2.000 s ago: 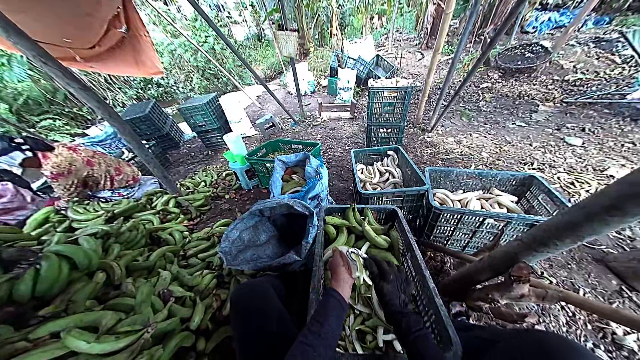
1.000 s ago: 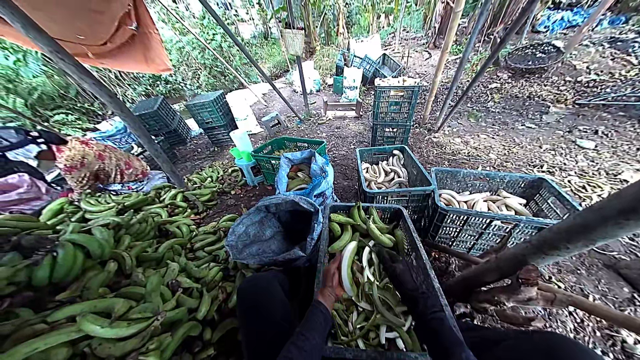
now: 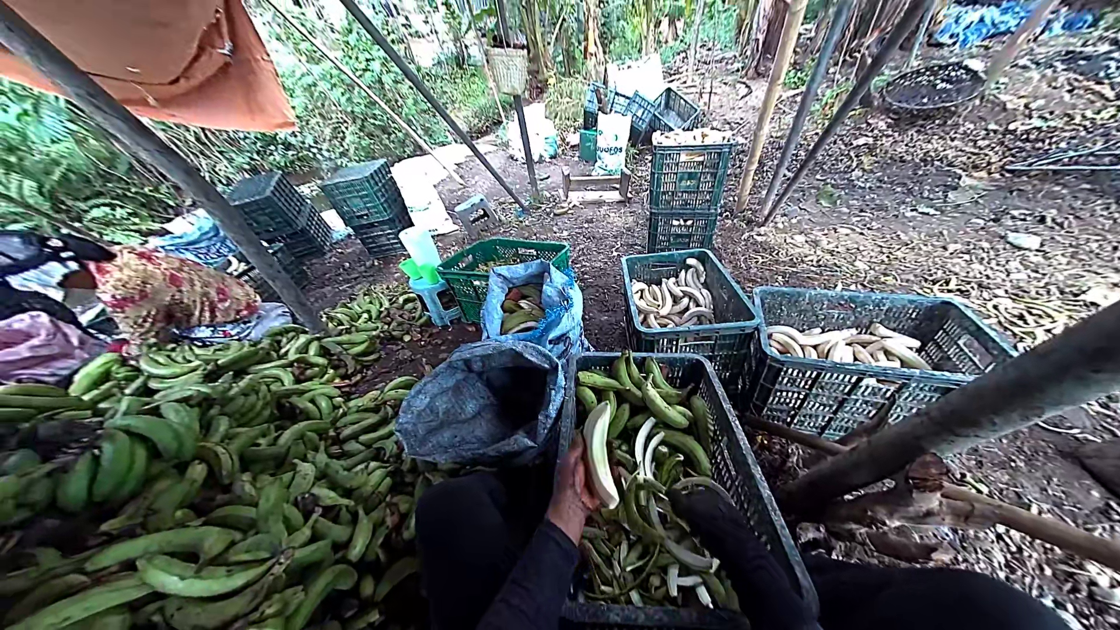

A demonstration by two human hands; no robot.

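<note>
My left hand (image 3: 570, 486) is closed around a peeled plantain (image 3: 600, 455), held upright at the left wall of the dark plastic crate (image 3: 757, 472) between my legs. Unpeeled green plantains (image 3: 661, 402) fill the far end of this crate, and strips of peel (image 3: 652, 516) cover its near part. My right hand (image 3: 700, 507), dark and perhaps gloved, is low over the peels on the right side; its fingers and anything in them cannot be made out.
Peeled plantains (image 3: 674, 299) lie in a crate (image 3: 691, 331) ahead and another crate (image 3: 884, 376) at right. Open sacks (image 3: 481, 402) stand left, beside a large heap of green plantains (image 3: 262, 472). A wooden pole (image 3: 980, 394) slants in at right. A person (image 3: 166, 289) is at far left.
The peeled plantain in my left hand was above the middle of the crate one second ago and is now nearer its left wall. My right hand has moved lower, toward the peels.
</note>
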